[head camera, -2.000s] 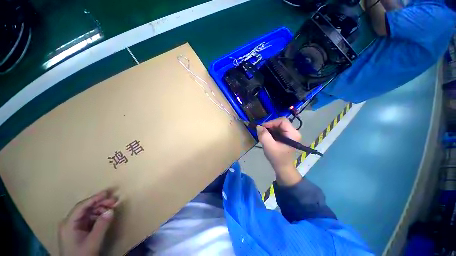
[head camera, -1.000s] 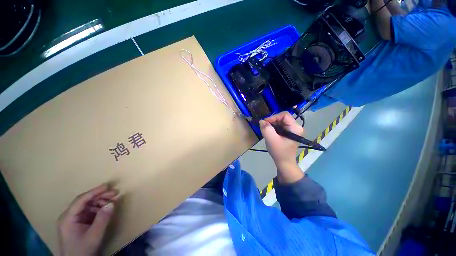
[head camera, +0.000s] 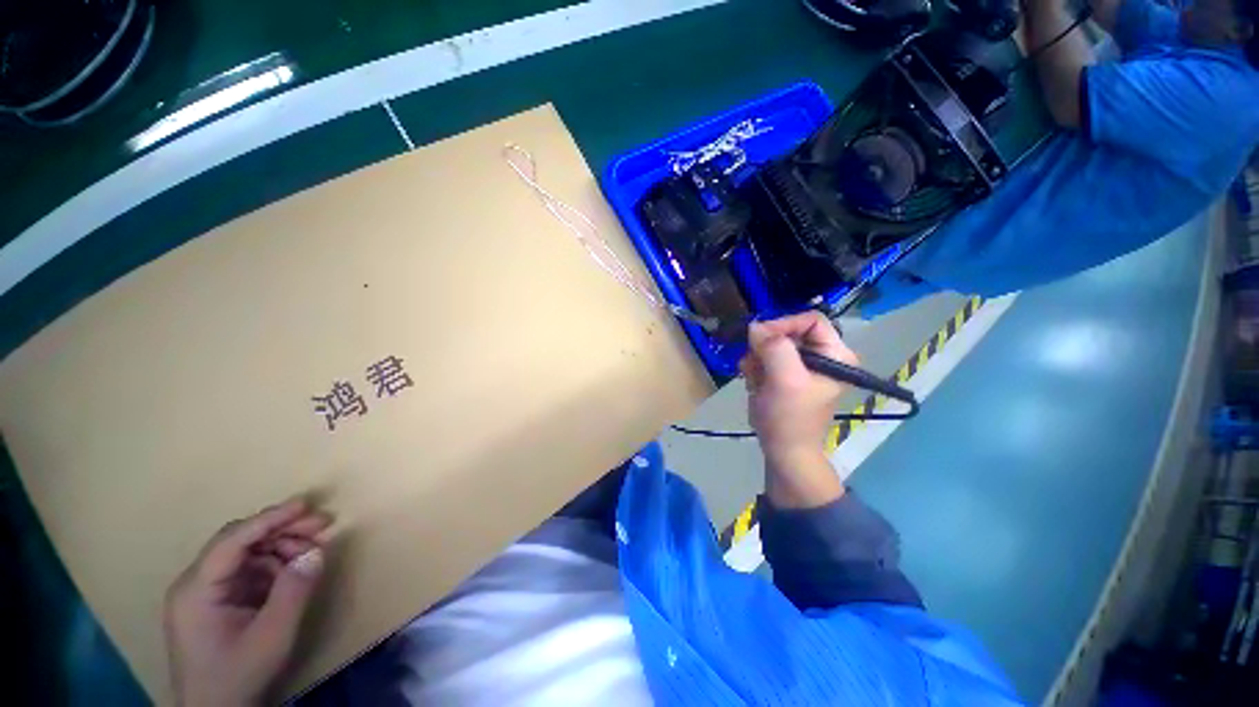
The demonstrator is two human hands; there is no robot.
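Note:
My right hand point(head camera: 797, 394) holds a black soldering iron point(head camera: 859, 374) by its handle, at the near corner of the blue tray point(head camera: 639, 169). The iron's metal tip end point(head camera: 701, 321) lies over the tray's left rim, beside the brownish rectangle point(head camera: 717, 296). A thin silvery solder wire point(head camera: 577, 228) lies looped on the right part of the cardboard mat point(head camera: 221, 297) and runs toward the tip. Whether they touch is too small to tell. My left hand point(head camera: 249, 597) rests over the mat's near left part, fingers curled but apart, with nothing visible in it.
A dark boxy device with a round fan point(head camera: 880, 169) stands in and over the tray. Silvery strands point(head camera: 732, 140) lie at the tray's back. Another person's blue sleeve point(head camera: 1063, 228) is beyond it. Black headsets point(head camera: 69, 55) are at the far left. A black cord hangs below my right hand.
My right hand and the iron have shifted slightly right, bringing the tip over the tray's edge. The cord's loop below the hand has become more visible. My left hand has barely moved.

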